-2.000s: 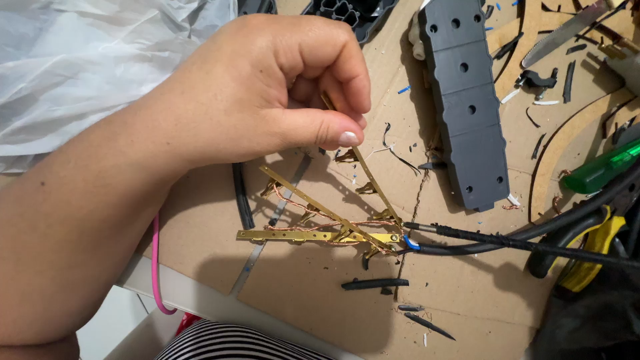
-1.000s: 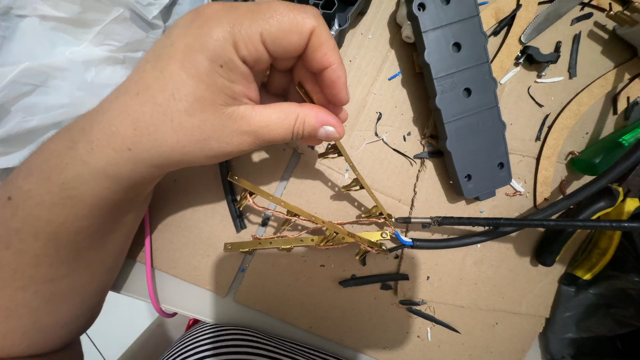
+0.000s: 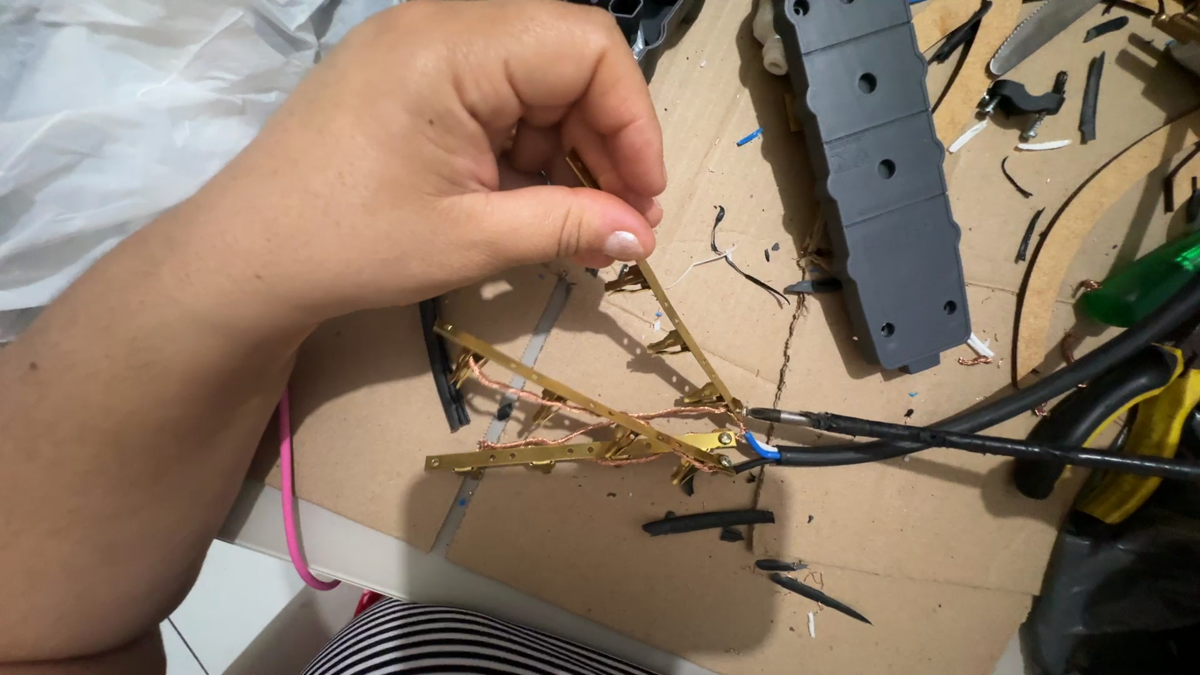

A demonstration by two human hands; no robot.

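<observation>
My left hand [image 3: 553, 159] pinches the upper end of a brass contact strip [image 3: 689, 336] between thumb and fingers. A black-sleeved shaft, probably a screwdriver [image 3: 937, 438], comes in from the right, its bare metal tip at the strip's lower end. Two more brass strips, one slanted [image 3: 553, 384] and one lower [image 3: 525, 457], fan out to the left, with twisted bare copper wires [image 3: 600, 412] along them. Beside the tip, a blue-insulated wire [image 3: 761, 448] emerges from a black cable [image 3: 844, 456]. My right hand is outside the frame.
A dark grey power-strip housing [image 3: 891, 216] lies on cardboard [image 3: 656, 562]. At the right are a green handle [image 3: 1144, 281], yellow-and-black pliers [image 3: 1139, 441] and a serrated blade [image 3: 1041, 33]. Insulation scraps [image 3: 708, 522] lie scattered. White plastic sheeting [image 3: 141, 112] lies upper left.
My left hand keeps its pinch on the brass strip throughout. The shaft's tip stays at the strip's lower end. The view has shifted slightly.
</observation>
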